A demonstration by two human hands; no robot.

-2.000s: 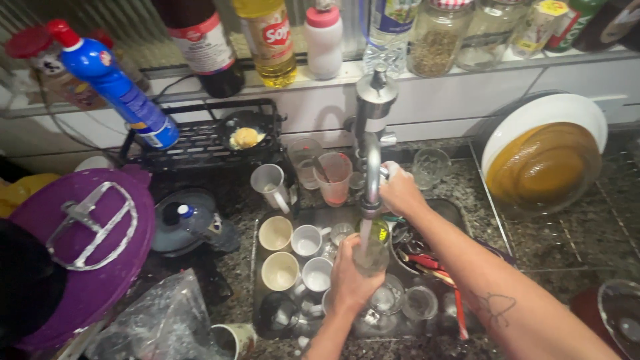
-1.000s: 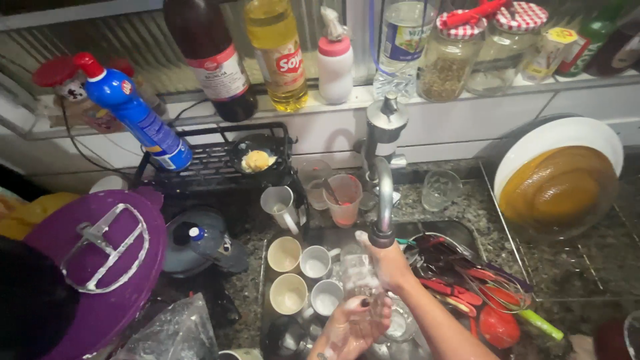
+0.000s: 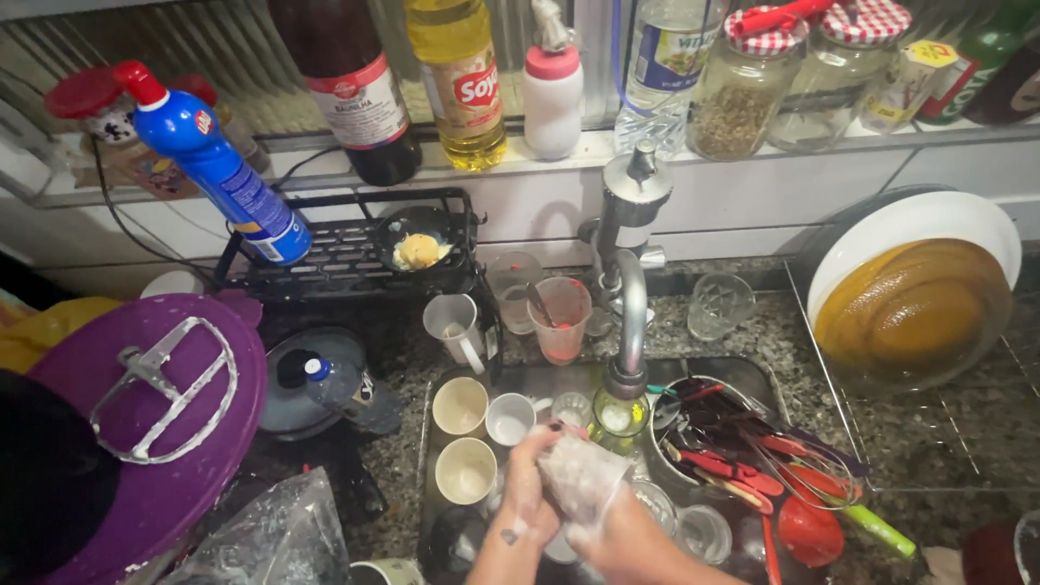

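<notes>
Over the steel sink, my left hand holds a soapy clear cup around its side. My right hand meets the cup's mouth from the right, its fingers hidden by suds and cup. Just behind, a yellowish glass stands under the spout of the metal faucet. Left of my hands are cream cups and a white mug. Clear glass vessels lie to the right, beside a bowl heaped with red and dark utensils and a whisk.
Behind the sink stand a measuring jug and a red-stained plastic cup. At left are a purple lid with a mixer paddle and a plastic bag. Plates lean at right; bottles and jars line the ledge.
My right hand has left the faucet and come down to the cup beside my left hand. The yellowish glass, earlier in my left hand, now stands under the spout.
</notes>
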